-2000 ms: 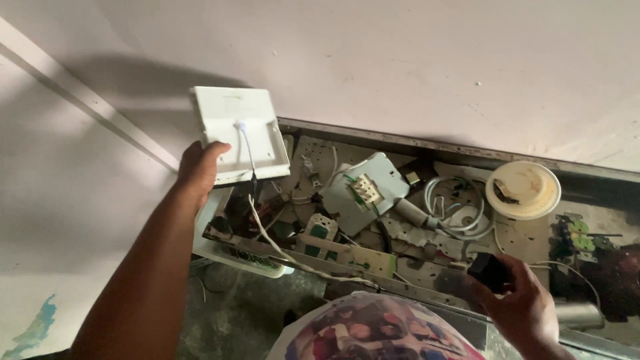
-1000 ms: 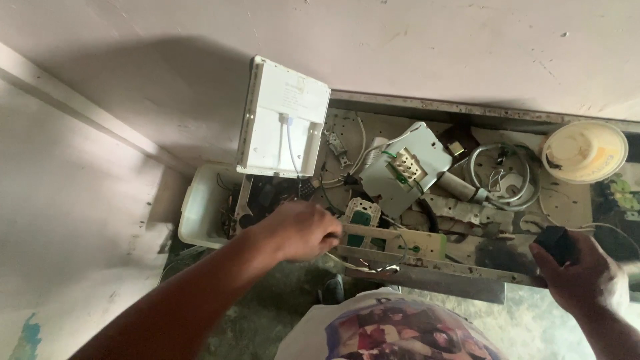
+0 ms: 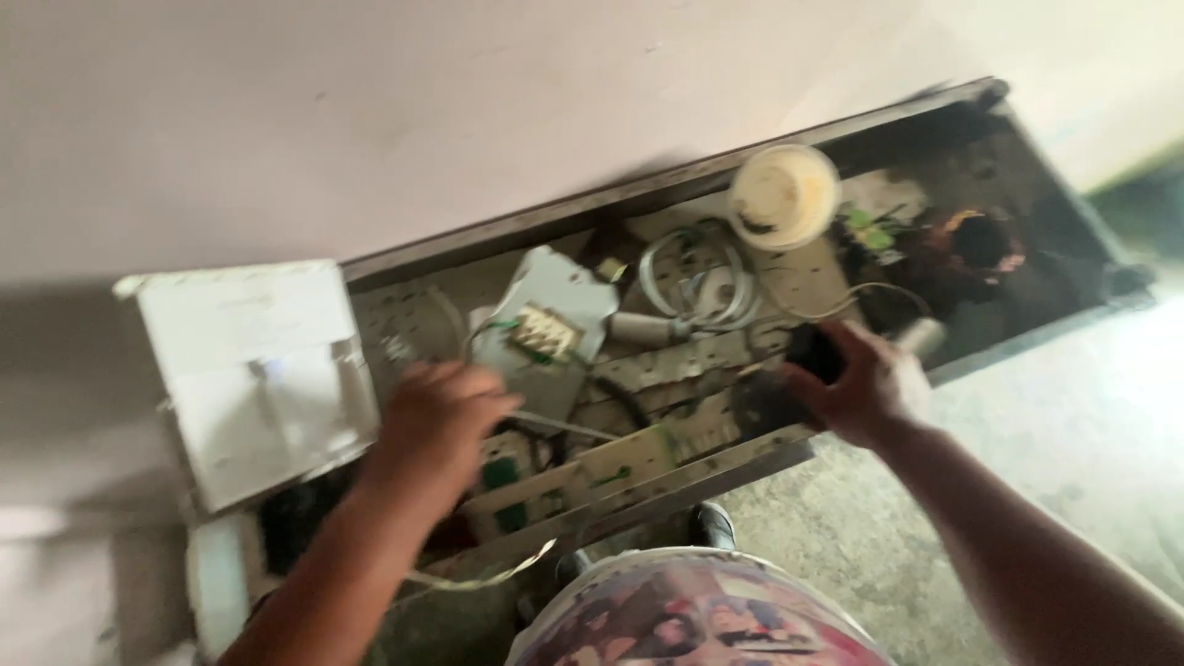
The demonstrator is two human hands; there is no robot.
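My left hand (image 3: 444, 416), blurred, is closed over the left half of a long metal tray; a thin pale wire (image 3: 564, 424) runs from its fingertips, apparently pinched in them. Left of this hand, a white plastic housing (image 3: 259, 388) stands tilted with its hollow side showing. My right hand (image 3: 860, 384) grips a small black object (image 3: 816, 353) at the tray's front right. Between the hands lie a grey metal plate (image 3: 541, 370) with a cream terminal block (image 3: 546, 335) on it, a coil of grey cable (image 3: 698, 277) and a green-and-cream circuit board (image 3: 629, 462).
The metal tray's rim (image 3: 666, 171) runs along the pale wall. A round plastic tub (image 3: 784, 196) stands at its back, with a dark round part with copper-coloured edges (image 3: 985, 242) farther right. A pale container (image 3: 217, 573) is at lower left. Twisted wires (image 3: 490, 581) hang over the front edge.
Two seconds ago my left hand held the white housing; it has let go and moved right, over the tray. My right hand keeps the black object. The view has turned.
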